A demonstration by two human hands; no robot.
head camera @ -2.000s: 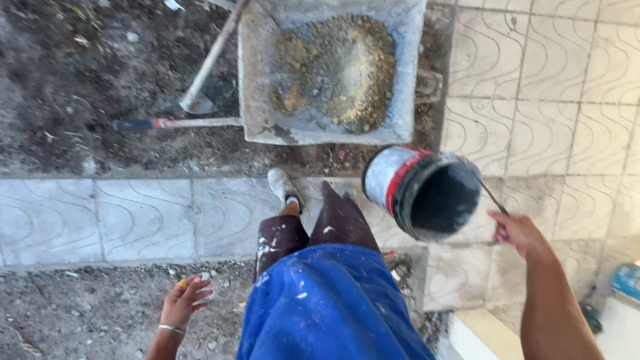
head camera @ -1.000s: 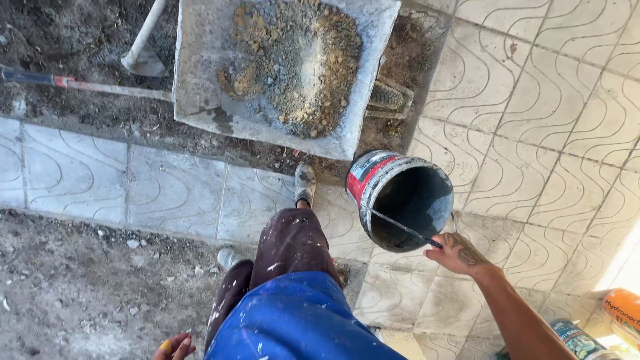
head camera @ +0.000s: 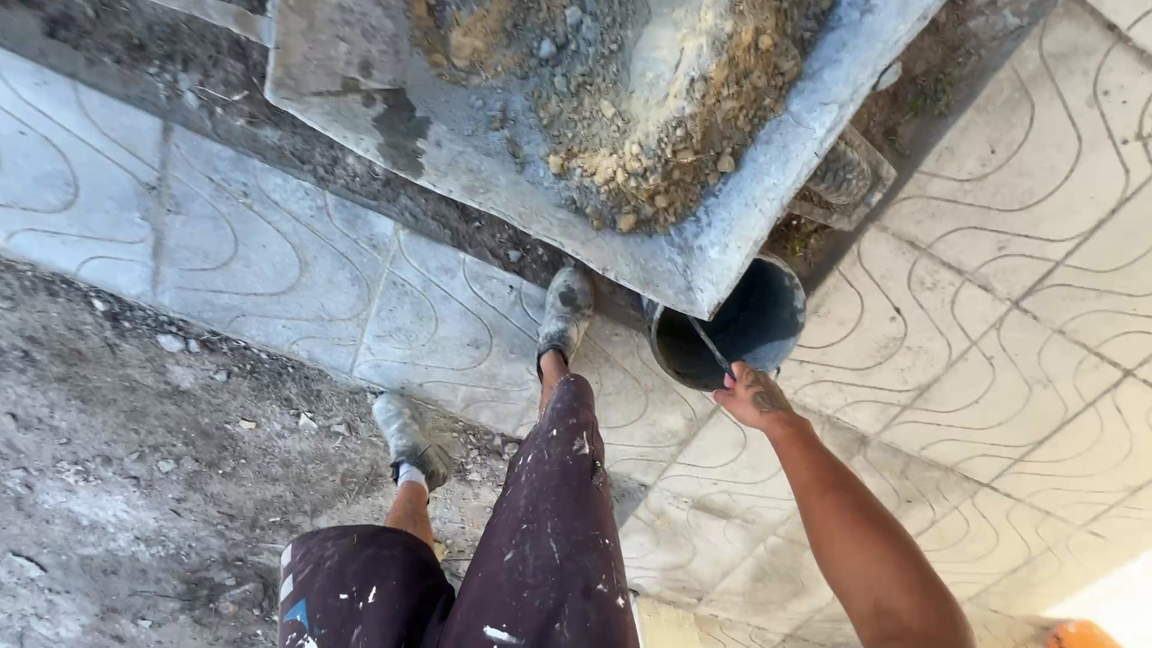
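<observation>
My right hand (head camera: 754,394) is closed around the wire handle of a dark plastic bucket (head camera: 783,310). The bucket is by the lower corner of a mixing trough (head camera: 477,202), which hides part of its rim. Its inside looks dark; whether it holds anything I cannot tell. In the trough lies a heap of yellowish sand and gravel with pale and grey powder (head camera: 666,117). My left hand is out of the frame.
Patterned concrete paving tiles (head camera: 954,378) run under the bucket and past my shoes (head camera: 567,310). Rough soil with small stones (head camera: 180,504) lies at the lower left. Below the trough's right side a wheel (head camera: 839,175) shows. Something orange (head camera: 1078,634) is at the lower right edge.
My right hand has brought the bucket closer to the trough, whose corner now overlaps its rim. My left hand has left the view, and the trough fills more of it.
</observation>
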